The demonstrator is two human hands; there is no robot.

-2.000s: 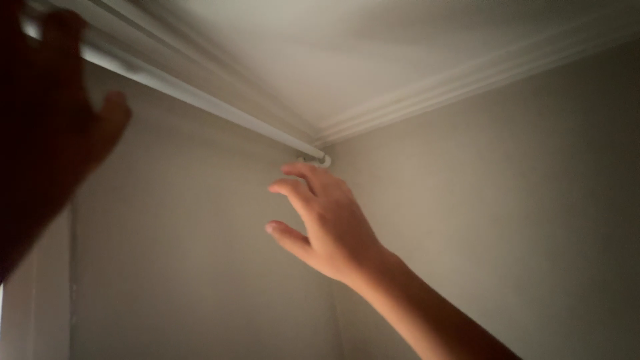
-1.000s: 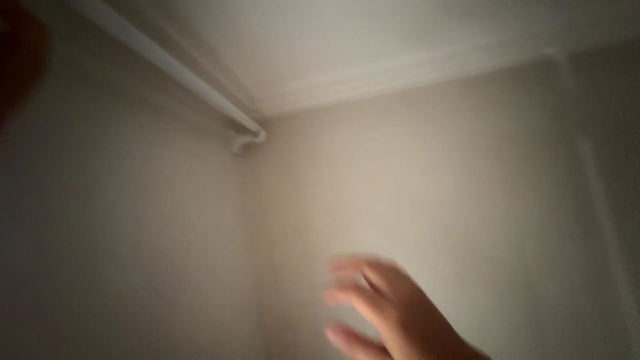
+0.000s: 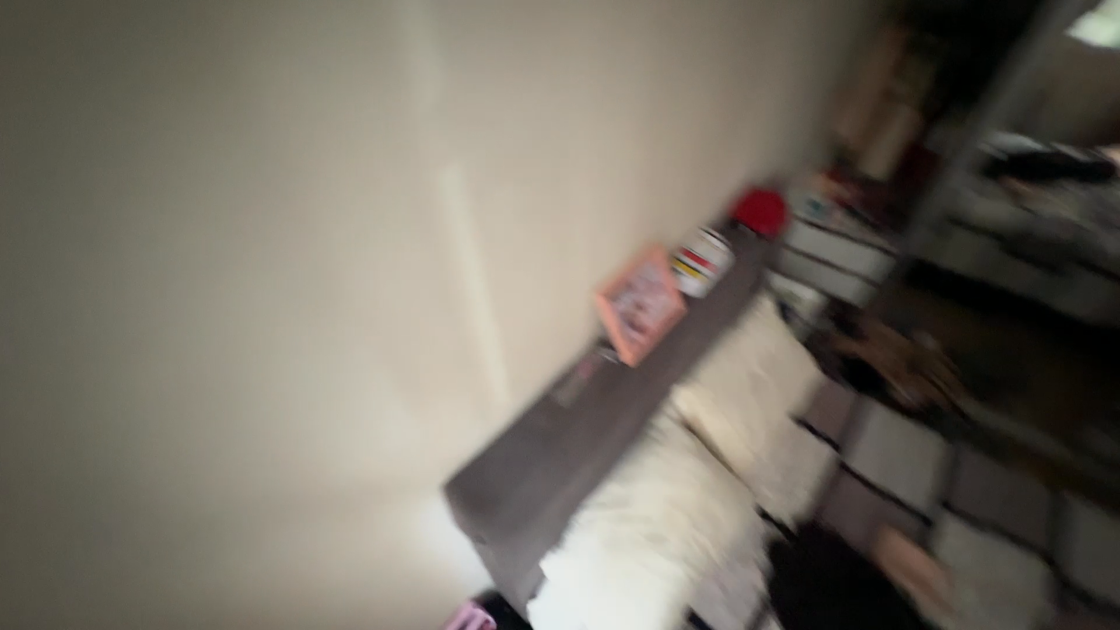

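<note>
Neither my left hand nor my right hand can be made out in the blurred head view. A grey headboard ledge (image 3: 604, 429) runs diagonally along the wall. On it stand a pink picture frame (image 3: 640, 306), a white container with coloured stripes (image 3: 701, 262) and a round red object (image 3: 759, 213). Cream pillows (image 3: 647, 516) lie against the headboard. Beside them is a checked bedcover (image 3: 901, 446) in pale and mauve squares with dark lines. A black item (image 3: 827, 577) rests at the lower right, beside a skin-toned shape (image 3: 914, 569) too blurred to identify.
A plain pale wall (image 3: 262, 306) fills the left side. White drawers (image 3: 831, 254) with dark lines stand past the headboard's far end. A grey upright edge (image 3: 971, 149) slants at the right, with dim, cluttered shapes beyond. Something pink (image 3: 472, 617) shows at the bottom edge.
The view has swung far from the ceiling corner and white rod down to the bed. My right hand, raised with fingers spread earlier, and my left hand have both left the view.
</note>
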